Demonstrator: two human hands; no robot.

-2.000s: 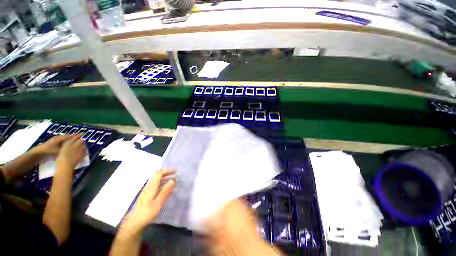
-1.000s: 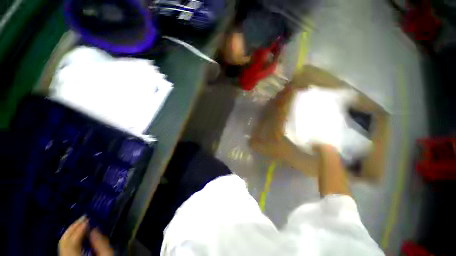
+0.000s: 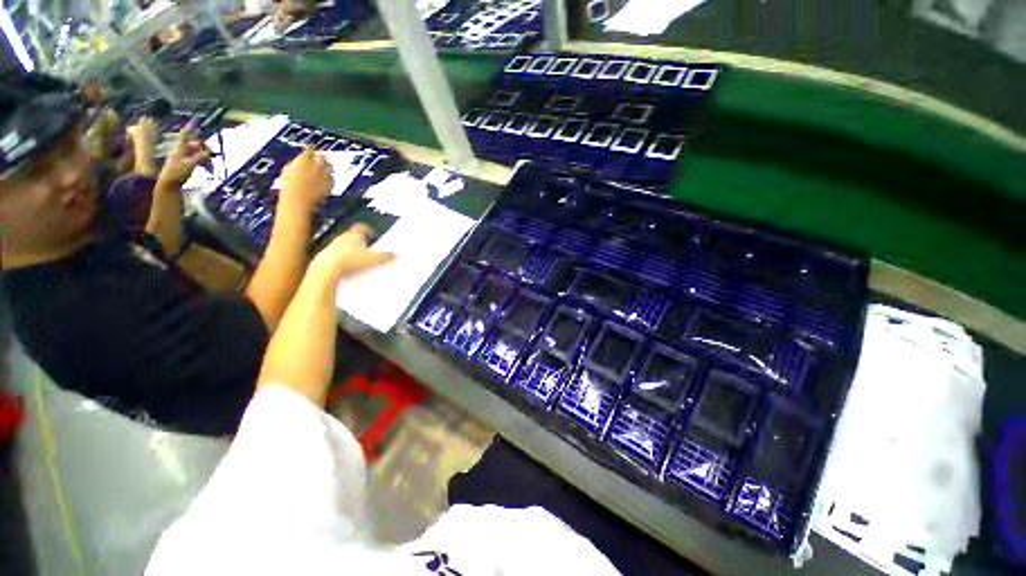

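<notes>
My left hand (image 3: pixel 347 257) is at the upper left edge of the plain white sheets (image 3: pixel 412 261), thumb and fingers apart. The sheets lie flat, and no sheet is lifted. My right hand is not in view. A wide blister tray (image 3: pixel 675 321) lies in front of me, with dark blue-black phone front housings (image 3: pixel 658 383) in its pockets. No white outlines show around their screen windows. No cover sheet lies over the tray.
White offcuts (image 3: pixel 399 194) lie behind the sheets. A stack of sheets (image 3: pixel 906 439) is right of the tray, beside the fan's rim (image 3: pixel 1016 478). Another tray (image 3: pixel 596 107) sits on the green belt (image 3: pixel 788 158). A seated person (image 3: pixel 135 326) works at left.
The view has swung back from the floor and a carton, where my right hand was on white material, to the bench. The cover sheet handled earlier is gone. My left hand is now at the white sheets.
</notes>
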